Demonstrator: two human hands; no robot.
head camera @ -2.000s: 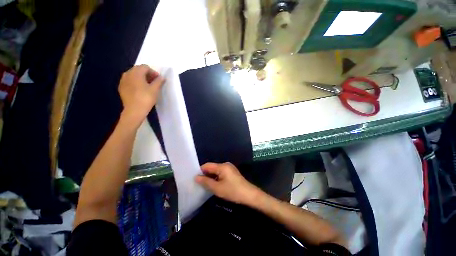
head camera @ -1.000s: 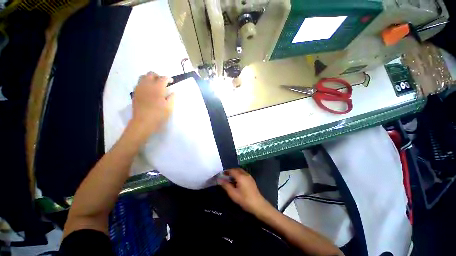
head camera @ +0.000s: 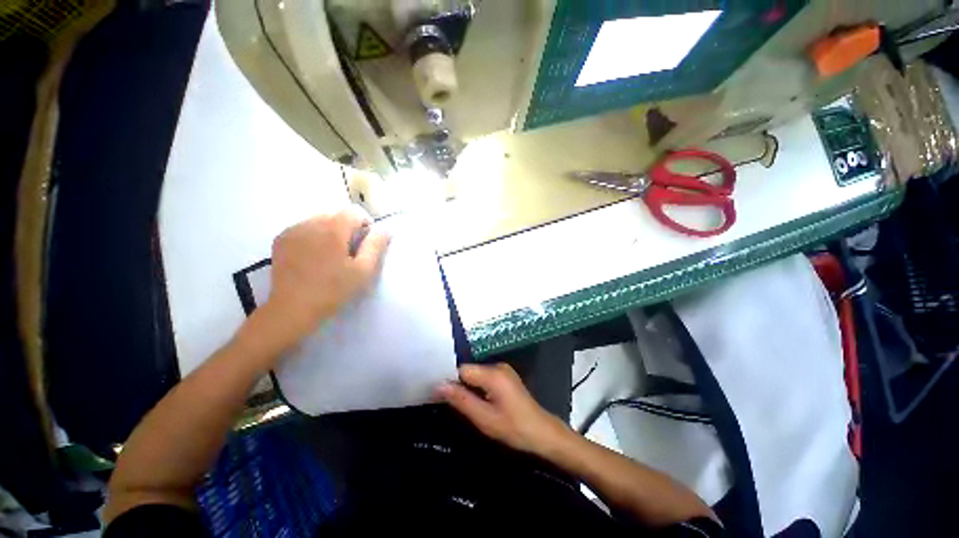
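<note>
The white panel (head camera: 368, 336) lies over a black panel (head camera: 456, 318), which shows as a thin dark border at its right edge, its lower edge and its upper left corner. My left hand (head camera: 324, 263) rests on the upper part of the white panel, fingertips just left of and below the lit needle area. My right hand (head camera: 498, 401) pinches the lower right corner at the table's front edge. The presser foot and needle (head camera: 429, 158) are partly lost in the lamp glare above the panel's top edge.
Red-handled scissors (head camera: 689, 192) lie on the machine bed (head camera: 536, 194), right of the needle. The control box (head camera: 848, 152) is at the right table end. A white and black piece (head camera: 778, 368) hangs below the table at right. A blue basket (head camera: 263, 489) is below at left. Black pieces (head camera: 105, 210) lie at left.
The white panel was a narrow strip beside the black one, then was spread over it; now it covers nearly all of it. The machine head appears larger and farther left. My left hand has moved lower.
</note>
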